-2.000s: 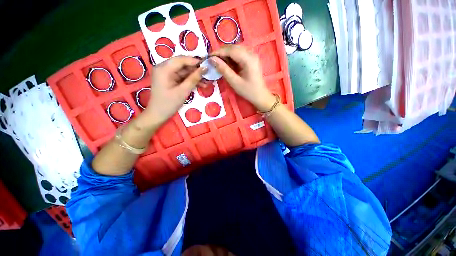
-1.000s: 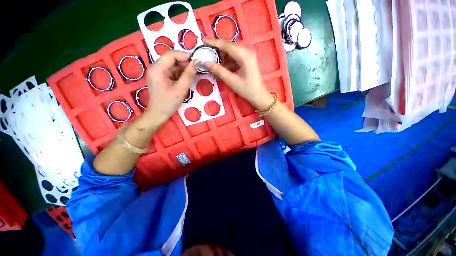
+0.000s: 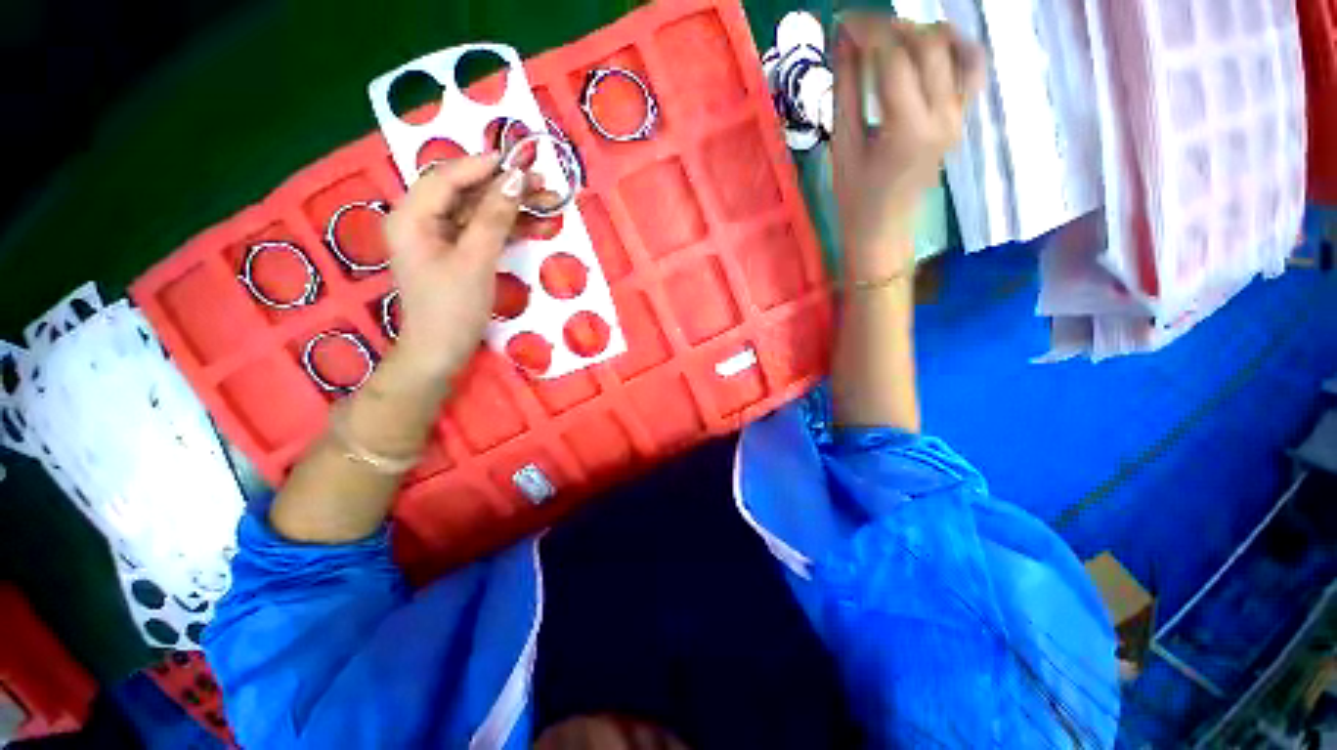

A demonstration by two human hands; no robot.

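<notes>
My left hand [image 3: 440,271] holds a thin open metal ring [image 3: 569,173] by its edge, above the white sheet. My right hand [image 3: 897,125] is blurred, at the upper right beside the pile of white discs [image 3: 799,88]; a small pale thing shows at its fingers, but its grip is unclear. The white adhesive sheet [image 3: 550,314] with round holes lies across the red-orange tray [image 3: 634,422]. Several rings sit in tray pockets, one at the upper right [image 3: 619,106] and others at the left [image 3: 279,276]. My left hand partly hides some of them.
Spent white sheets with holes [image 3: 132,440] lie in a messy pile at the left. White strips [image 3: 1012,132] and stacked trays under pale sheets [image 3: 1202,176] stand at the right. The green bench top [image 3: 220,183] shows behind the tray. A brown box [image 3: 1122,598] is at the lower right.
My right hand has left the ring and moved right, to beside the disc pile. My left hand keeps the ring, whose centre now shows open; before, a white disc was at it.
</notes>
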